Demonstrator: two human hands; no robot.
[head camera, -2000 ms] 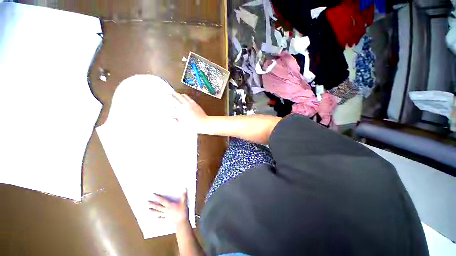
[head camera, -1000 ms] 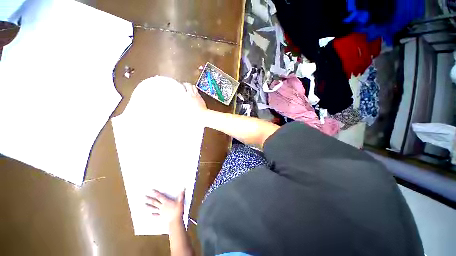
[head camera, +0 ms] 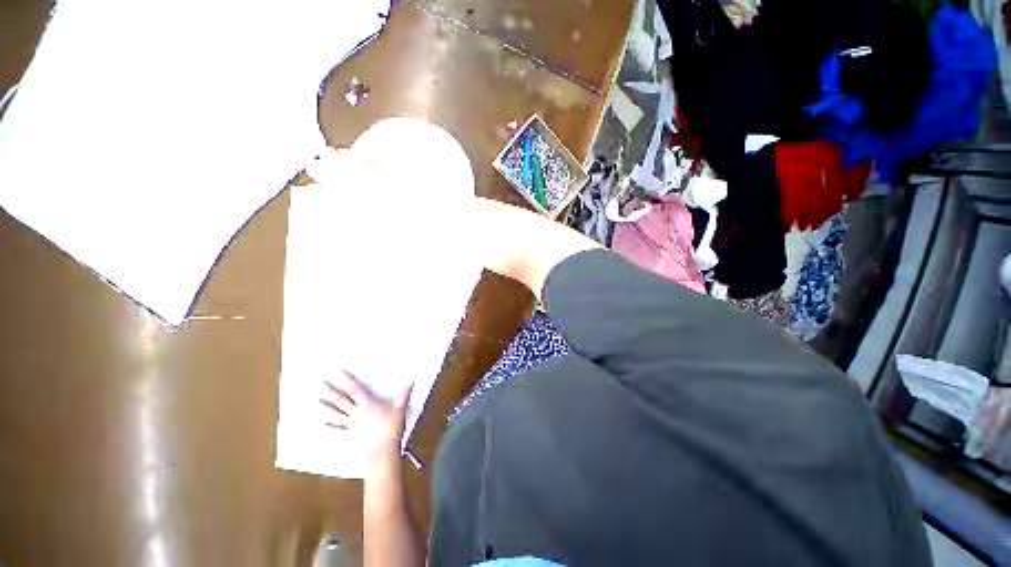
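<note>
A white cut sleeve stack (head camera: 366,288) lies on the shiny brown table, its rounded cap toward the top of the view. My left hand (head camera: 369,415) lies on its narrow lower end, palm down with fingers spread. My right arm reaches across the cap, and my right hand (head camera: 330,168) is at the cap's far left edge. It is washed out against the white, so its grip cannot be made out. A wider white body panel stack (head camera: 189,144) with a curved edge lies to the left, close to my right fingertips.
A small box (head camera: 540,166) with speckled contents and blue and green items sits near the table edge. A small scrap (head camera: 355,91) lies above the cap. Beyond the edge are scraps, pink cloth (head camera: 656,238), and black, red and blue cloth (head camera: 962,66).
My right hand has moved from the cap's near side across to its far left edge. The sleeve stack's narrow end has swung left in view. My left hand stays on it. The view has turned.
</note>
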